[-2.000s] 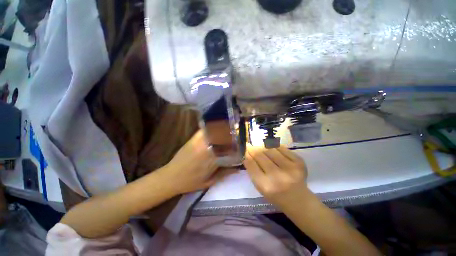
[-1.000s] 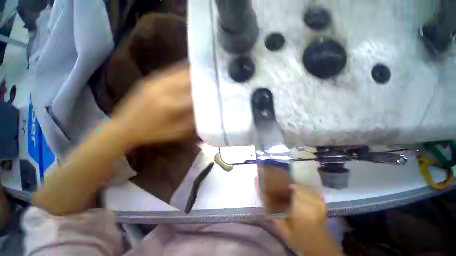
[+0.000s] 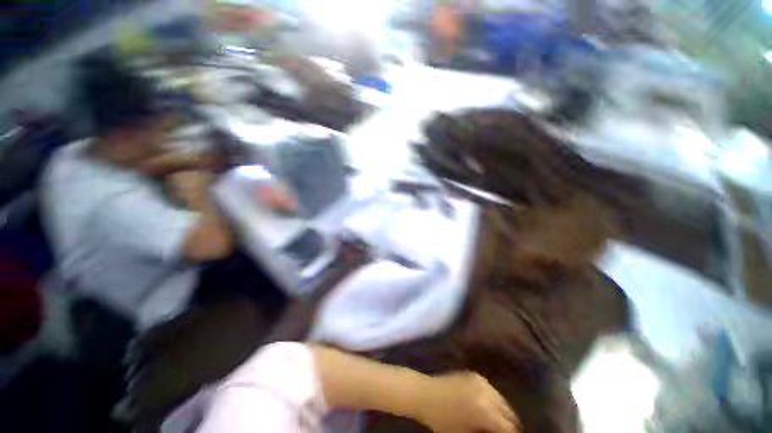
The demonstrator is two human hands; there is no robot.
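The brown garment (image 3: 525, 313) lies as a large crumpled heap at the centre right, with the white-grey pale panel (image 3: 398, 296) folded at its left. My left hand (image 3: 478, 406) rests at or on the lower part of the brown cloth at the bottom; its fingers are blurred and I cannot tell if they grip the cloth. My right hand is not in view. The sewing machine head is not recognisable in this view.
A person in a light shirt (image 3: 110, 228) sits at the left beside a white machine (image 3: 262, 220). White table surfaces (image 3: 669, 296) show at the right. Blurred blue and orange things stand at the back. The whole view is smeared by motion.
The view has swung away from the machine head to the left side. My left arm now reaches across the bottom over the brown cloth; my right hand has left the picture.
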